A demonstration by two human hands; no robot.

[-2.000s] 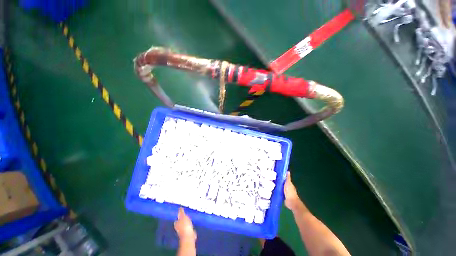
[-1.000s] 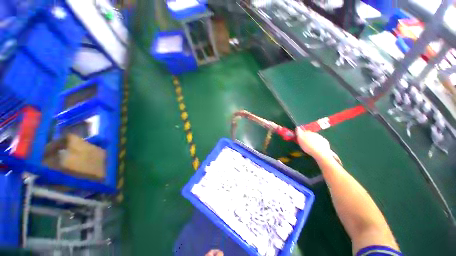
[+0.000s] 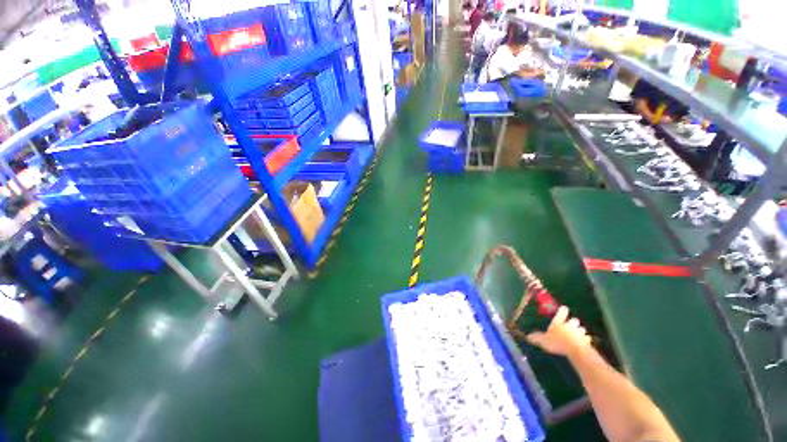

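The blue plastic tote (image 3: 450, 367), full of white cabled parts (image 3: 449, 371), is at the bottom centre over the flat blue trolley deck (image 3: 355, 393). The trolley handle (image 3: 507, 259), a bent tube wrapped in brown and red tape, stands at the tote's right side. My right hand (image 3: 563, 335) is closed around the red-taped part of the handle. My left hand is not in view.
A green line surface (image 3: 643, 319) with a red tape strip runs along the right. Stacked blue totes (image 3: 164, 173) sit on a metal stand (image 3: 242, 268) at left, beside a blue rack (image 3: 302, 190). Ahead are more totes (image 3: 444, 142) and a seated person (image 3: 511, 59).
My right hand has moved from the tote to the handle and stays there. My left hand has left the picture. The view has lifted and turned, showing more aisle and the left side.
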